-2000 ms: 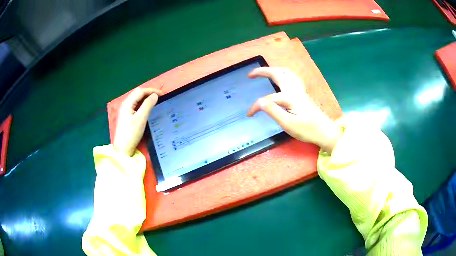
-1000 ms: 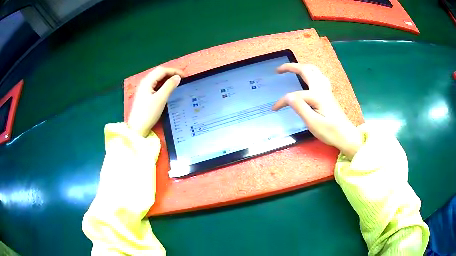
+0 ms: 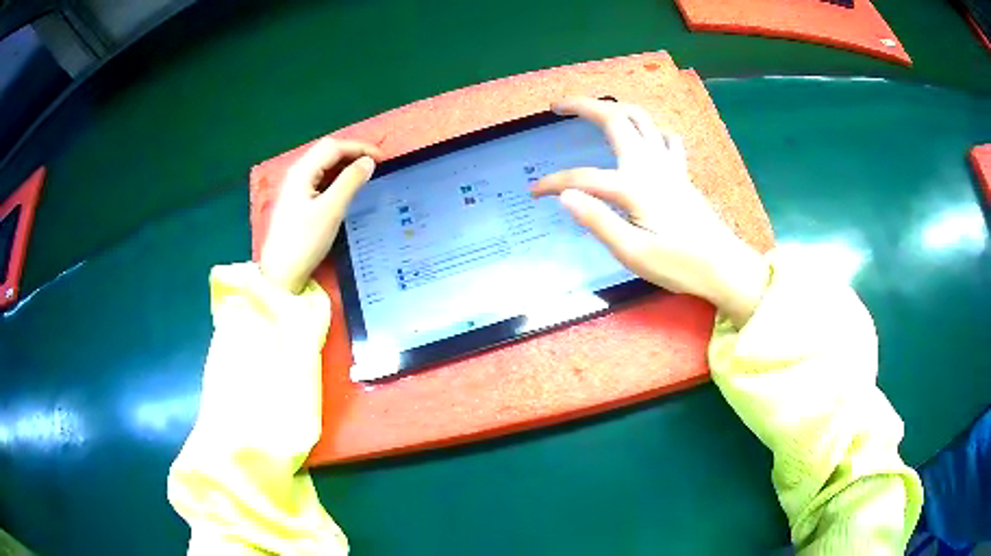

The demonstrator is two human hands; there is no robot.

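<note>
A black-bordered tablet [image 3: 478,234] lies tilted on an orange-red foam tray [image 3: 522,396]. Its lit screen shows a mostly white window with a left-hand list and small icons, with white glare along the bottom edge. My bare left hand [image 3: 315,206] rests at the tablet's upper left corner, thumb and finger bent close together; whether it grips the edge, I cannot tell. My bare right hand [image 3: 652,212] is over the right part of the screen, fingers apart, holding nothing. A small white strip [image 3: 369,373] is at the tablet's lower left corner.
The tray lies on a glossy green surface [image 3: 522,500]. Another foam tray [image 3: 793,24] is at the upper right, with a dark thing at its top edge. Parts of more trays show at the left edge [image 3: 22,234] and right edge [image 3: 982,168]. Blue cloth [image 3: 962,483] is at the lower right.
My right hand has moved left and inward over the screen, and its index finger has come up and left. My left hand stays at the upper left corner. The camera view has shifted slightly.
</note>
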